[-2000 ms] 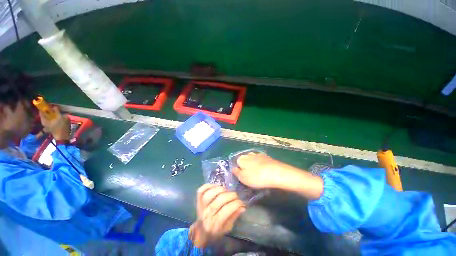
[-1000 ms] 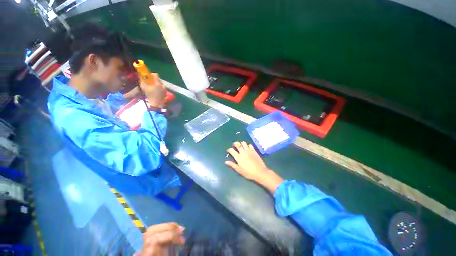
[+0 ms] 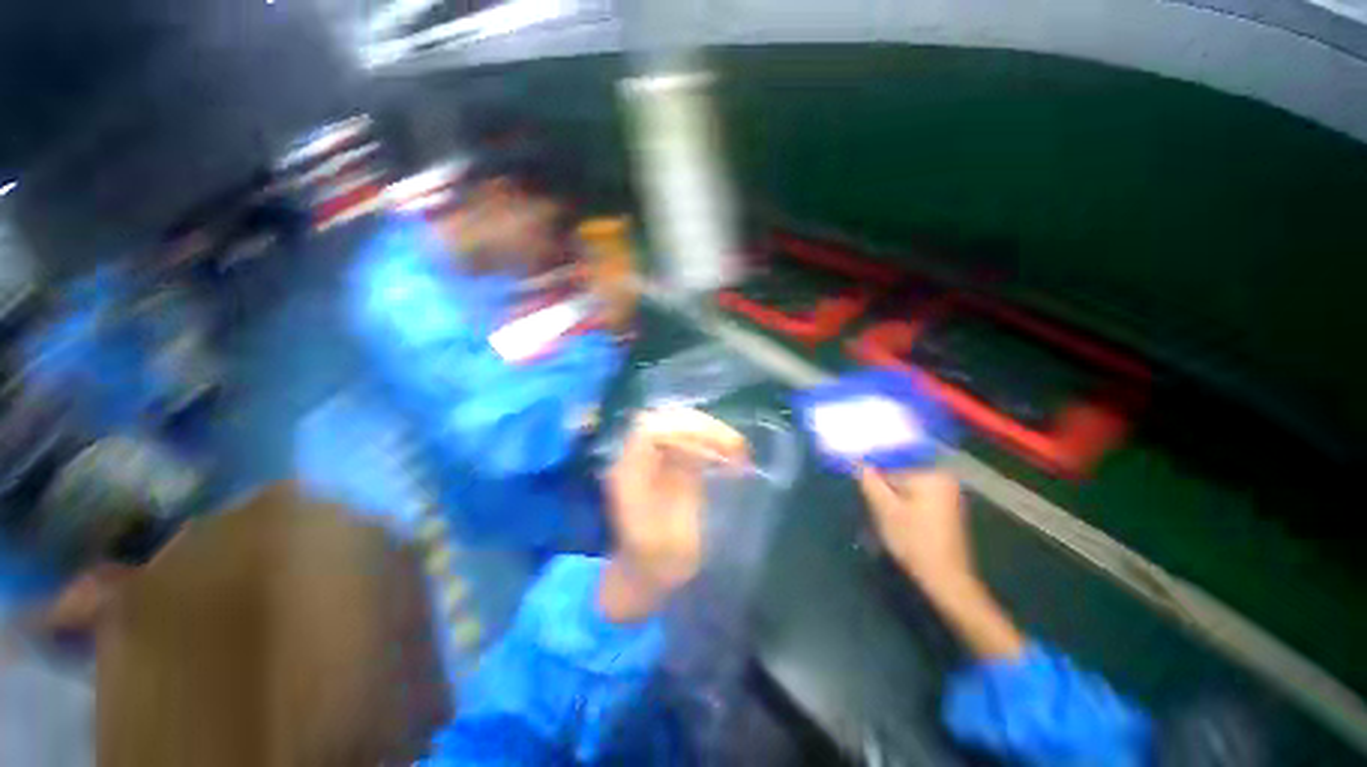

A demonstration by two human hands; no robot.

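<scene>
The whole view is badly blurred by motion. My right hand (image 3: 927, 525) reaches over the bench with its fingertips at the near edge of the blue bin (image 3: 940, 420); I cannot tell if it grips the bin. White parts (image 3: 862, 426) lie in the bin. My left hand (image 3: 660, 502) is raised left of the bin, fingers bent toward the right. A shiny, see-through smear like clear plastic (image 3: 772, 454) shows beside its fingertips; whether the hand holds it is unclear.
Red-orange frames (image 3: 1072, 450) with dark insides stand in the green channel behind the bin. A person in a blue smock (image 3: 435, 337) sits at the left near a white post (image 3: 682, 180), beside a yellow-orange tool (image 3: 606, 247). A large brown object (image 3: 278, 629) fills the lower left.
The view has swung left. My left hand has risen from the lower edge to over the bench. My right hand has moved from the bare bench to the blue bin's near edge.
</scene>
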